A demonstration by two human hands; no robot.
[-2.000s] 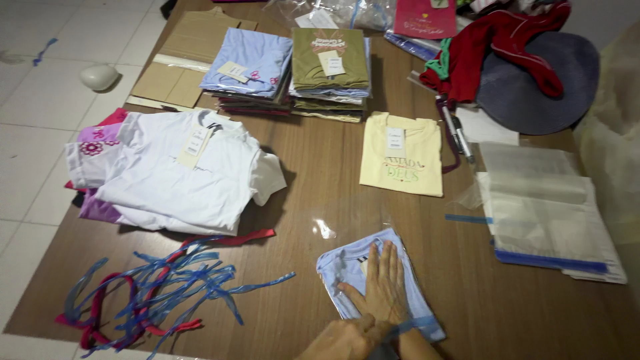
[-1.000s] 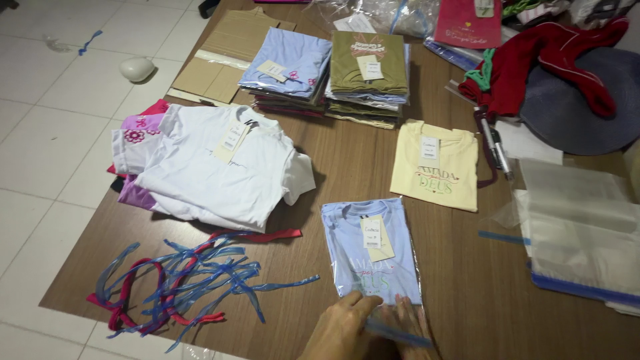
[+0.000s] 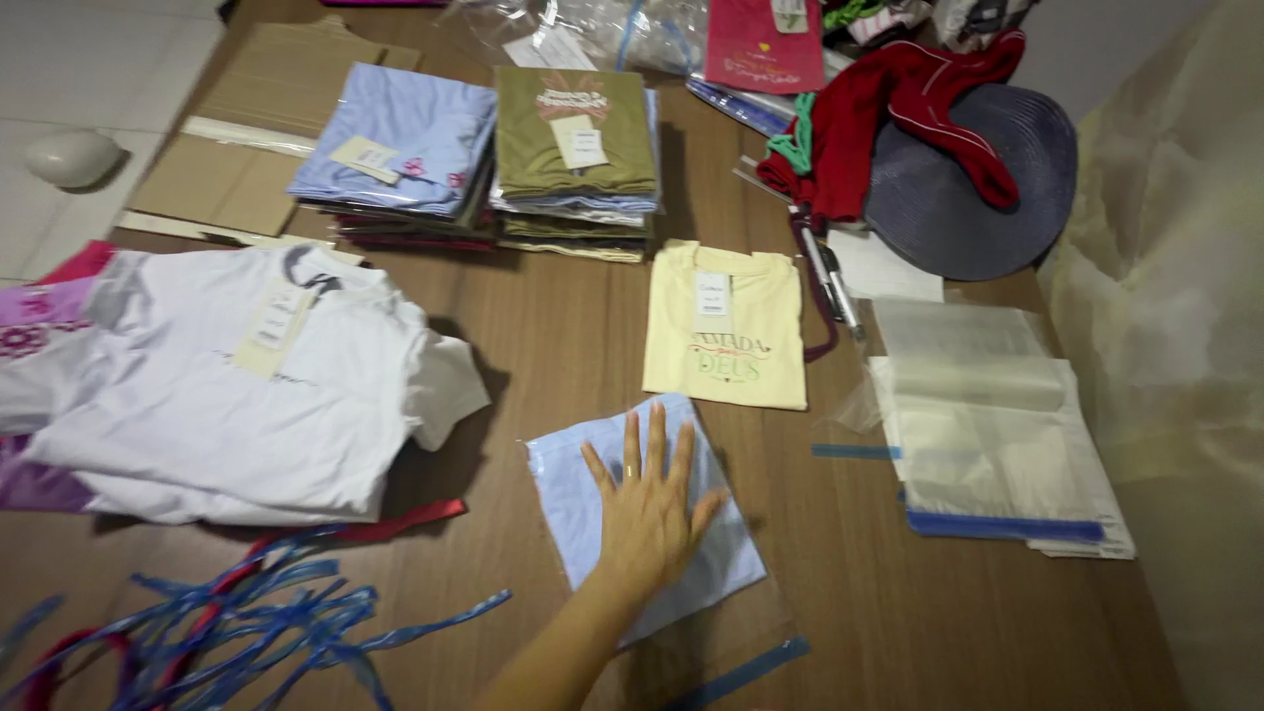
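Note:
My left hand lies palm down, fingers spread, on a folded light blue T-shirt in a clear plastic bag. The shirt's plain side faces up, and the bag sits tilted on the wooden table. Past the shirt, the bag's transparent end reaches toward the bottom edge, near a blue strip. Just beyond the hand is a folded pale yellow T-shirt with a paper tag and a printed front. My right hand is out of view.
White T-shirts are heaped at left, above tangled blue and red ribbons. Behind stand stacks of bagged blue and olive shirts. At right are clear plastic bags, pens, a red garment and a round dark mat.
The bagged blue shirt, tag and print upward one second ago, now shows its plain side. Both hands were at it before; the right has left the view, and the left now lies flat on it.

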